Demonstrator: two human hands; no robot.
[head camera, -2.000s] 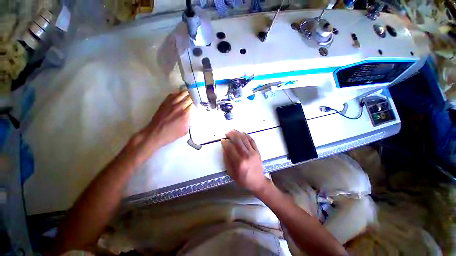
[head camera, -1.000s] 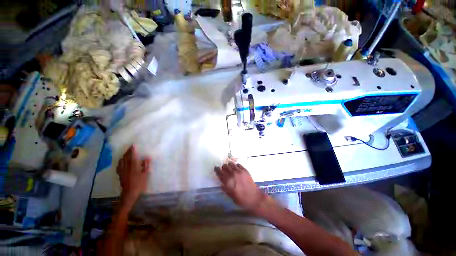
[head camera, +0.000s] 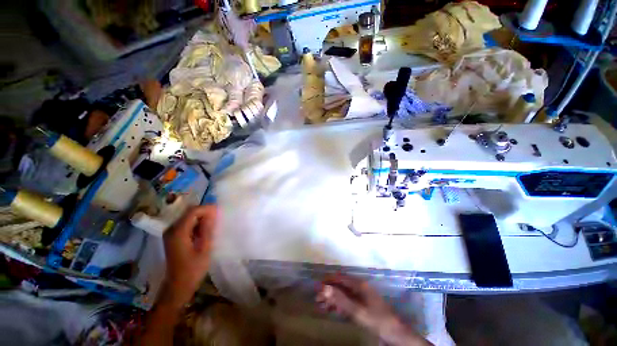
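Observation:
Thin sheer white fabric (head camera: 270, 203) lies spread over the left part of the white table, and a strip of it hangs over the front edge. My left hand (head camera: 191, 240) is raised at the fabric's left side with curled fingers; whether it pinches the cloth cannot be told. My right hand (head camera: 345, 301) is blurred, just below the table's front edge, its fingers bent; any cloth in it cannot be made out. The white sewing machine (head camera: 473, 162) stands to the right, with its brightly lit presser foot area (head camera: 398, 196) away from both hands.
A black smartphone (head camera: 486, 250) lies on the machine bed. A small parts tray (head camera: 601, 240) is at the right end. A neighbouring machine with yellow thread cones (head camera: 76, 155) stands at the left. Cream fabric heaps (head camera: 203, 94) and a glass bottle (head camera: 366, 42) are beyond the table.
The view has swung left. My left hand has left the needle area for the table's left side. My right hand has moved from the bed's front to below the table edge. More fabric shows.

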